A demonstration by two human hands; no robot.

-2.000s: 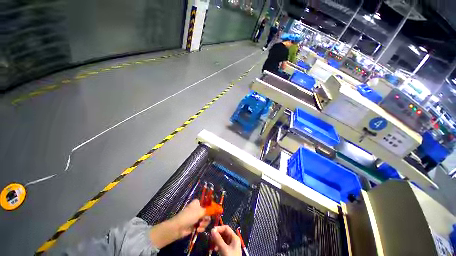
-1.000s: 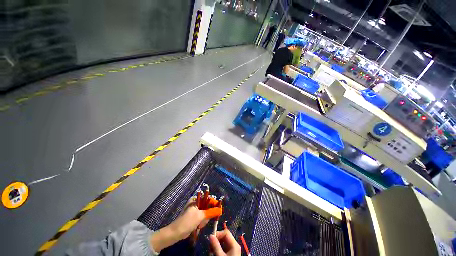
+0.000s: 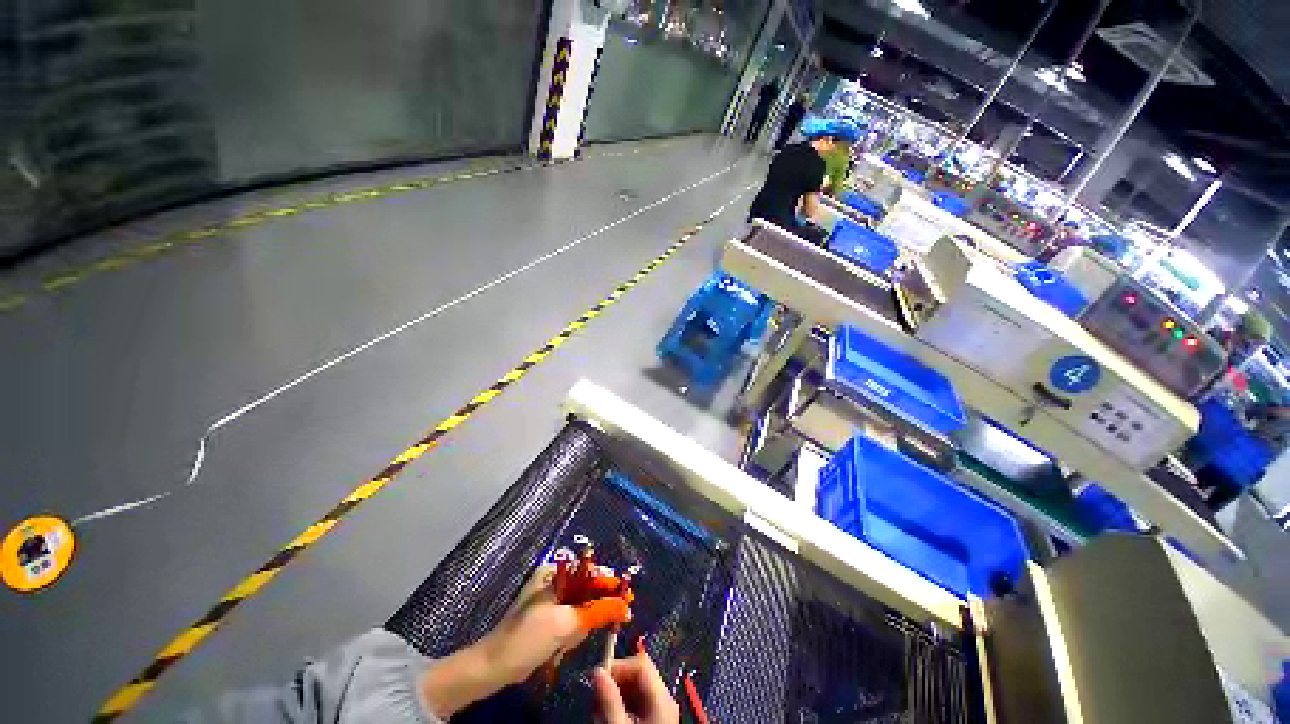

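My left hand (image 3: 526, 639), with orange finger cots, is shut on a small bunch of red-and-white pieces (image 3: 577, 577) above the black mesh belt (image 3: 495, 545). Light tips stick up from the bunch. My right hand (image 3: 637, 690), cut off by the bottom edge, is just right of and below it, with thumb and finger closed around a slim red-and-white piece (image 3: 610, 649). The lower parts of the pieces are hidden by the hands. Another red piece (image 3: 693, 696) lies on the belt to the right of my right hand.
A cream side rail (image 3: 679, 456) borders the belt. Beyond it are blue bins (image 3: 920, 516) and a blue stool (image 3: 716, 333). A cream oven hood (image 3: 1132, 637) stands at the right. A person (image 3: 795, 184) in a blue cap works at a further machine. Yellow-black tape marks the floor.
Both hands stay near the same place over the belt. Since the earliest frame my right hand has shifted slightly down, and the orange-tipped finger of my left hand points more to the right.
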